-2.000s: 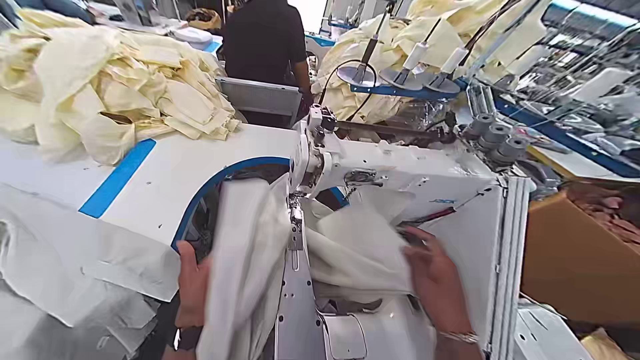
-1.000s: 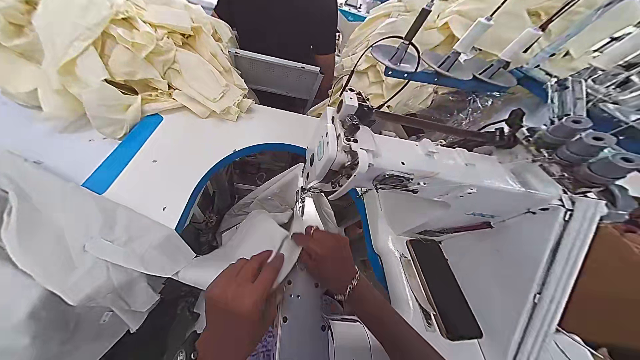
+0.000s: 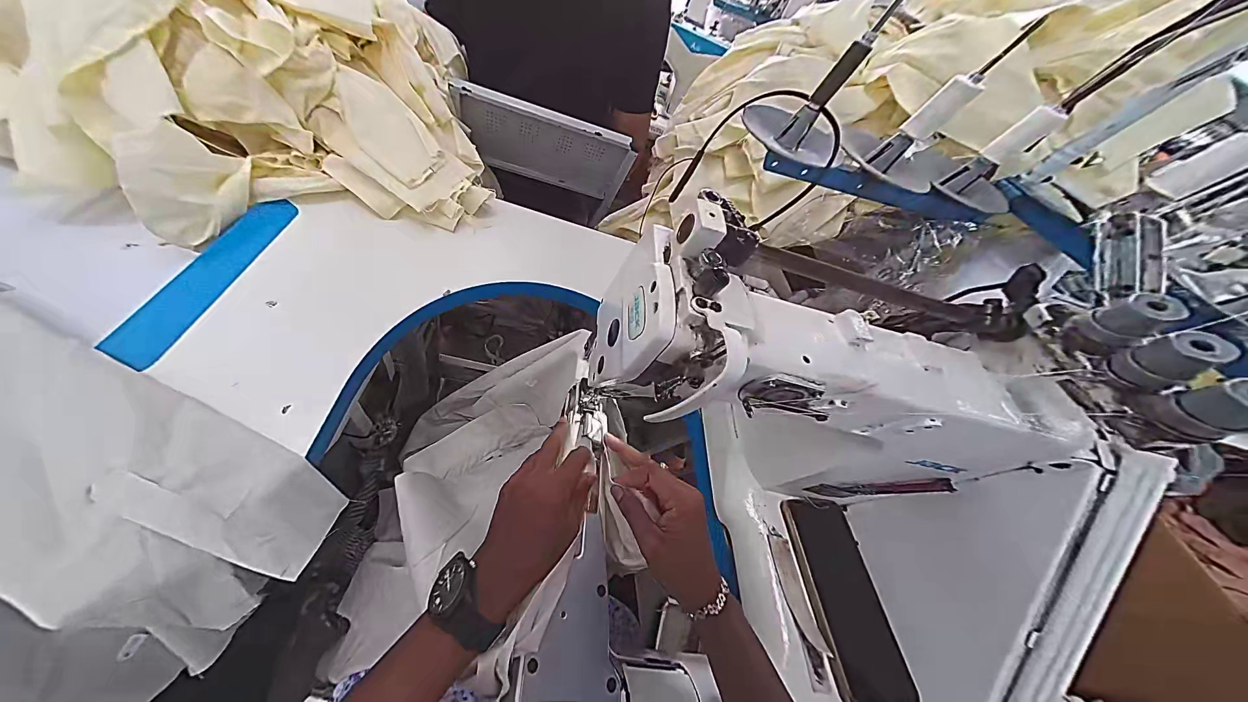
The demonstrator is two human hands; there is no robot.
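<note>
A white industrial sewing machine point(image 3: 838, 370) reaches across from the right, its needle and presser foot area point(image 3: 587, 405) low at the left end of the head. White fabric point(image 3: 458, 478) lies over the narrow machine arm point(image 3: 570, 624) and hangs down on its left. My left hand point(image 3: 541, 512), with a black watch at the wrist, grips the fabric just below the presser foot. On the other side of the arm, my right hand point(image 3: 663, 522), with a bracelet, pinches the fabric edge between thumb and fingers. The fingertips of both hands are close to the needle area.
Cream fabric pieces point(image 3: 322, 107) are heaped at the back left, and white fabric point(image 3: 146, 468) drapes over the table's left side. A blue-edged cutout point(image 3: 390, 336) surrounds the arm. A dark phone-like object point(image 3: 848, 604) lies at right. Thread cones point(image 3: 1170, 356) stand far right. A person point(image 3: 556, 68) is behind.
Both hands have moved up toward the needle area, with the fabric between them. Two seconds ago they were apart, on either side of the arm. The fabric now lies along the arm under the foot.
</note>
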